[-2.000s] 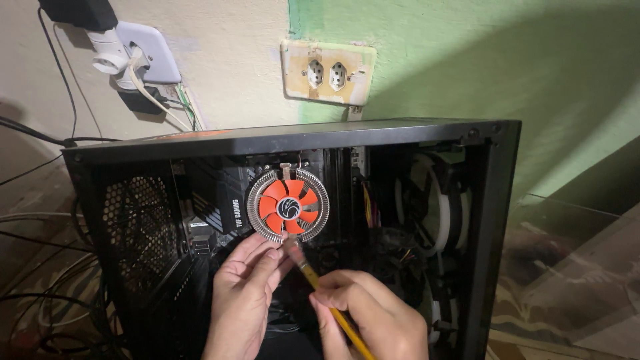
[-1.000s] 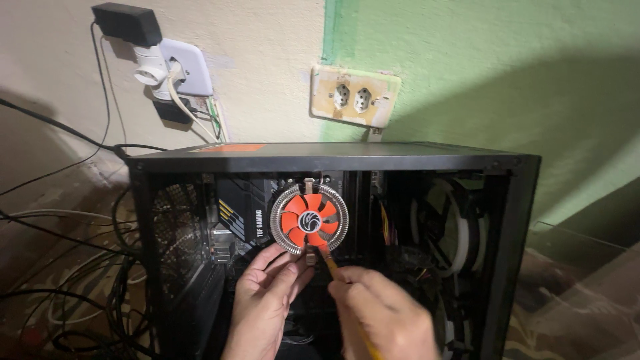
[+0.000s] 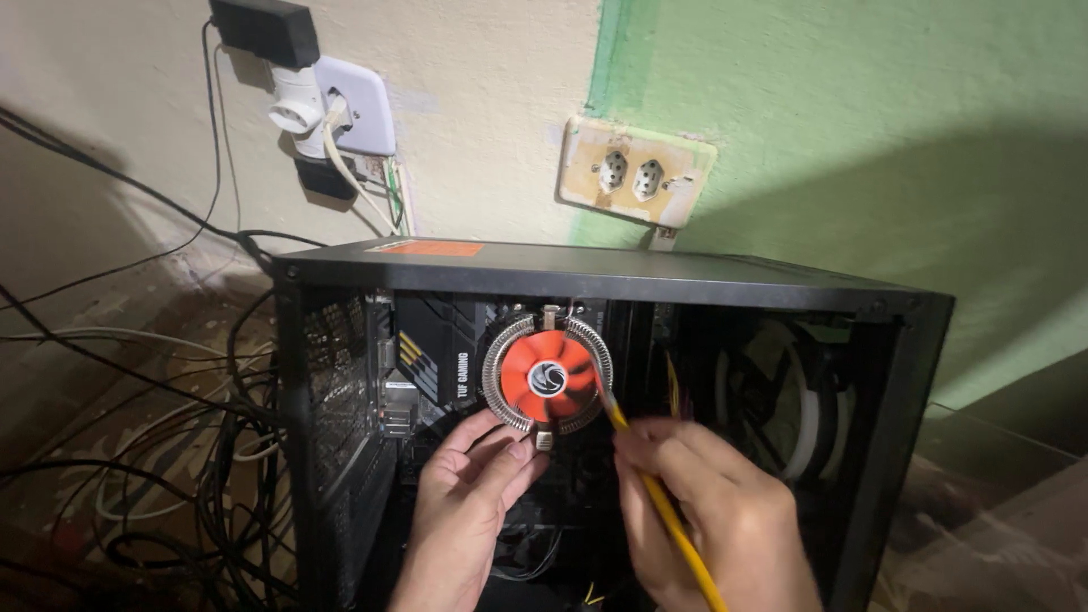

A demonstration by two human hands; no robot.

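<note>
A round CPU cooler with an orange fan point(image 3: 548, 376) and a ring of metal fins sits on the motherboard inside an open computer case point(image 3: 612, 276). My left hand point(image 3: 476, 493) is at the cooler's lower left rim, thumb and fingers close together beside the bottom metal clip point(image 3: 544, 439); whether they grip it is hard to tell. In my right hand point(image 3: 705, 501) is a slim brush point(image 3: 671, 514) with a yellow handle and metal ferrule. Its tip reaches the right side of the fan, and its bristles are blurred. The fan blades look partly blurred.
Tangled cables point(image 3: 229, 493) lie on the floor left of the case. Behind it, the wall carries a white outlet with plugged adapters point(image 3: 297, 102) and a worn double socket point(image 3: 633, 174). A case fan point(image 3: 799, 408) is inside at right; thin wires hang near the cooler.
The brush tip has moved from the fan's lower edge to its right side, with my right hand. My left hand stays by the cooler's lower rim. The view has shifted.
</note>
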